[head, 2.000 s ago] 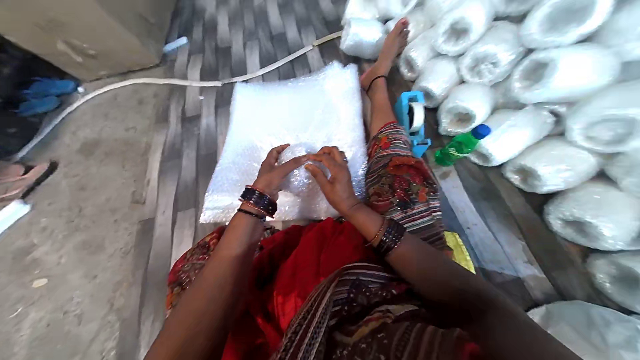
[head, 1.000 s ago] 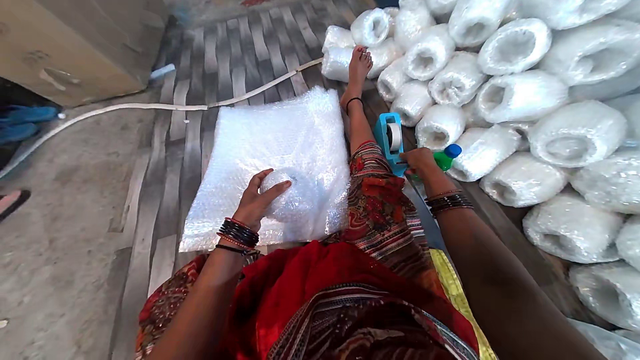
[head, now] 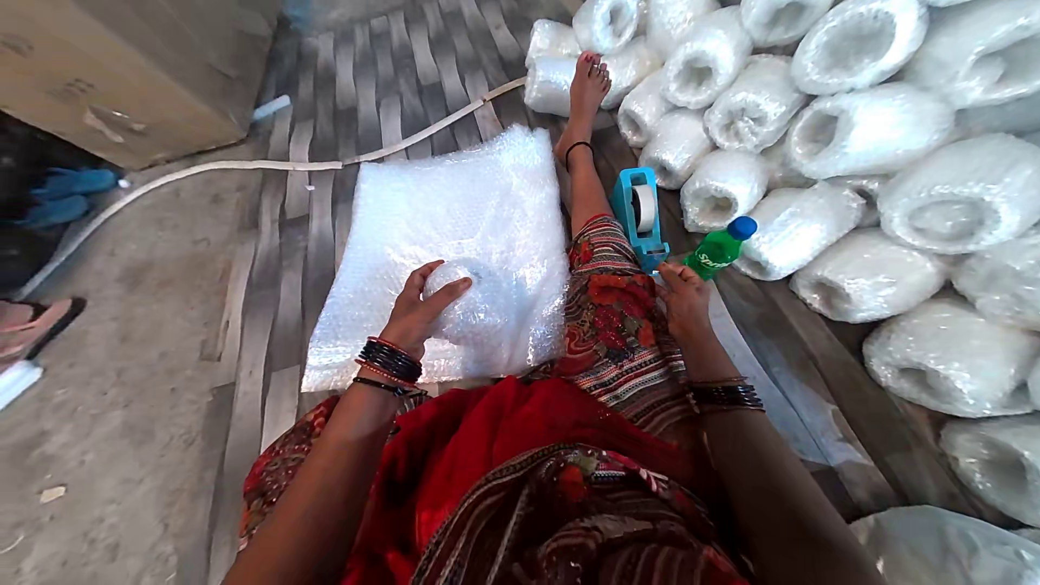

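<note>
A stack of bubble wrap sheets (head: 455, 195) lies flat on the floor before me. My left hand (head: 418, 313) is on a rounded bubble-wrapped object (head: 471, 305) near the stack's front edge, thumb and fingers around its left side. Beside my outstretched leg stands a blue tape dispenser (head: 624, 203) with a roll of white tape (head: 644, 208). My right hand (head: 684, 294) is at the dispenser's near end, its thumb and finger pinched at the cutting edge; a piece of tape between them is too small to make out clearly.
A green plastic bottle with a blue cap (head: 715, 250) is just right of the dispenser. Many bubble-wrapped rolls (head: 869, 130) are piled along the right. A cardboard box (head: 146, 73) stands at the upper left, and a pale hose or cable (head: 268, 165) crosses the floor. Sandals (head: 32, 325) lie far left.
My right hand went from the wrapped object to the tape dispenser, and has since drawn back slightly to its near end. My left hand has stayed at the wrapped object.
</note>
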